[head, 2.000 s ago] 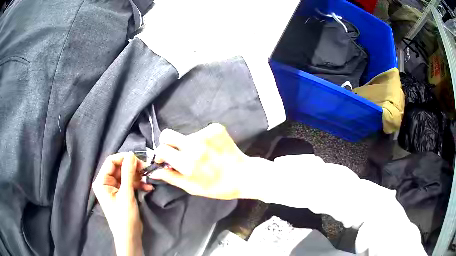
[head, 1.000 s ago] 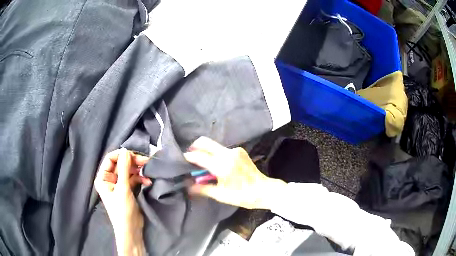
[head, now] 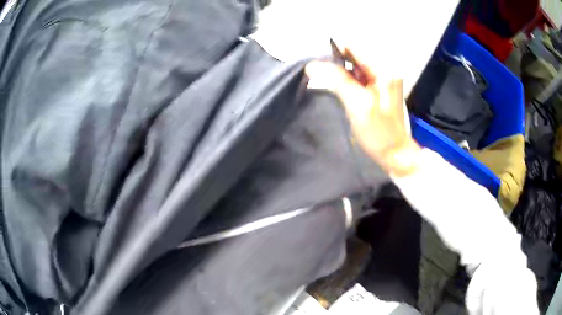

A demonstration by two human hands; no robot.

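The large dark grey garment [head: 203, 141] lies on the white tabletop [head: 345, 24] and hangs over its near edge, partly blurred. My right hand [head: 370, 111] is at the upper middle, over the tabletop, with fingers closed on the garment's edge. Small scissors or snips [head: 359, 72] with dark tips and a reddish handle stick up from the same hand. A pale narrow strip [head: 252, 227] runs across the lower part of the garment. My left hand is not in view. No needle can be made out.
A blue plastic crate [head: 456, 149] with dark clothes [head: 453, 95] and tan cloth [head: 505, 163] stands at the right. Red things [head: 490, 37] lie behind it. Dark cloth and bags [head: 536, 212] are at the far right. Light patterned cloth [head: 357, 304] shows at the bottom.
My right hand has moved up and away with the garment's edge, and the cloth is now spread and pulled upward. My left hand has gone out of view. The camera view has shifted left.
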